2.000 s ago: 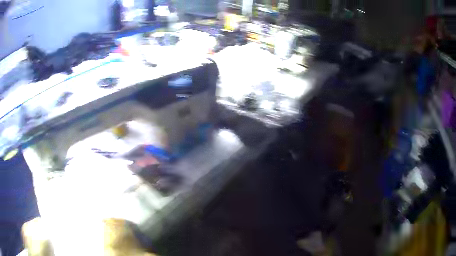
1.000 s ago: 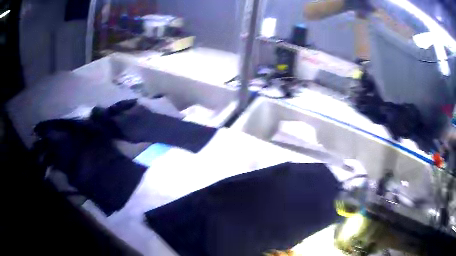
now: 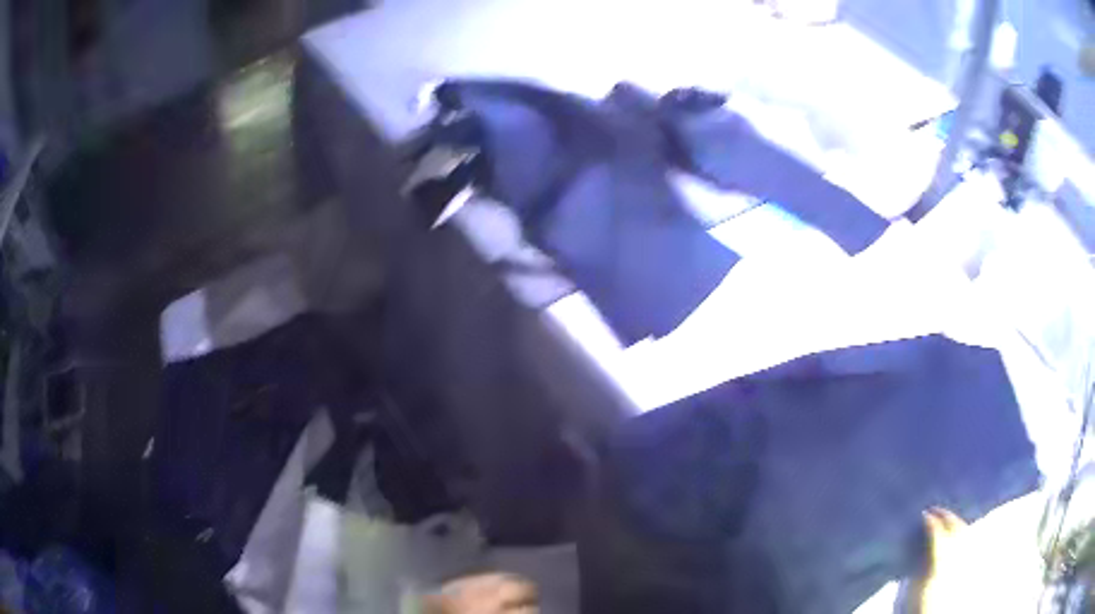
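Observation:
A large dark fabric panel [image 3: 829, 456] lies on the brightly lit white table and drapes over its front edge. My right hand [image 3: 940, 558] is at the panel's lower right edge, blurred and cut off by the bottom of the picture; its grip is unclear. My left hand [image 3: 486, 594] shows only as blurred fingers at the bottom edge, over a pale sheet [image 3: 396, 558] below the table. Whether it holds anything is unclear.
More dark pieces [image 3: 636, 228] lie in a loose pile farther along the table, partly over its edge. Dark fabric [image 3: 240, 432] and pale sheets are low on the left. A metal post [image 3: 964, 102] stands at the upper right.
The view has swung left and down from the machine to the table's front edge and the area below. My left hand now shows at the bottom. The dark panel still lies on the table.

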